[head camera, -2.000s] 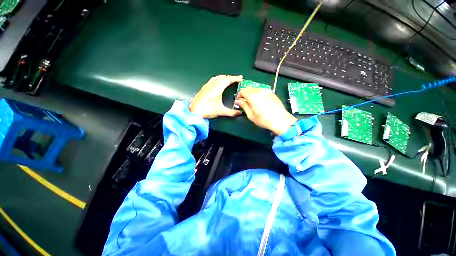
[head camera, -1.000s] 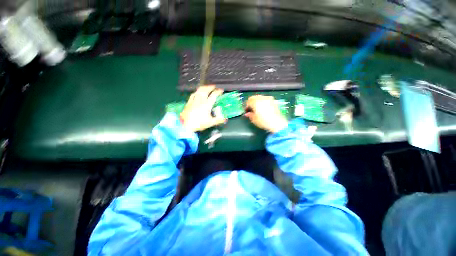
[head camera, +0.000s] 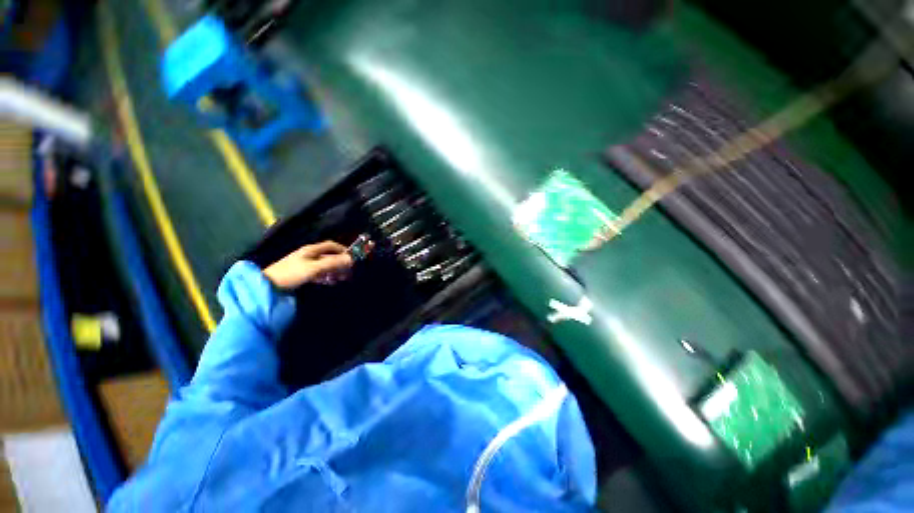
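Observation:
My left hand (head camera: 306, 267) is over the black slotted tray (head camera: 346, 172) beside my lap. Its fingers are closed on a small circuit board (head camera: 361, 246), seen nearly edge-on and blurred. Several upright boards (head camera: 413, 228) stand in a row in the tray, just right of that hand. On the green mat lie a green circuit board (head camera: 563, 212) near the front edge, another green board (head camera: 757, 409) at lower right and a partly seen one (head camera: 817, 473) beyond it. My right hand is not in view; a blue sleeve (head camera: 882, 471) shows at the lower right corner.
A black keyboard (head camera: 772, 225) lies behind the boards, with a yellow cable (head camera: 742, 142) across it. A white cross (head camera: 571, 311) is at the bench's front edge. A blue stool (head camera: 236, 85) and yellow floor lines are at upper left. Boxes stand at far left.
The view has swung left and tilted. My left hand has left the boards on the bench and is over the tray with a board. My right hand has gone out of view.

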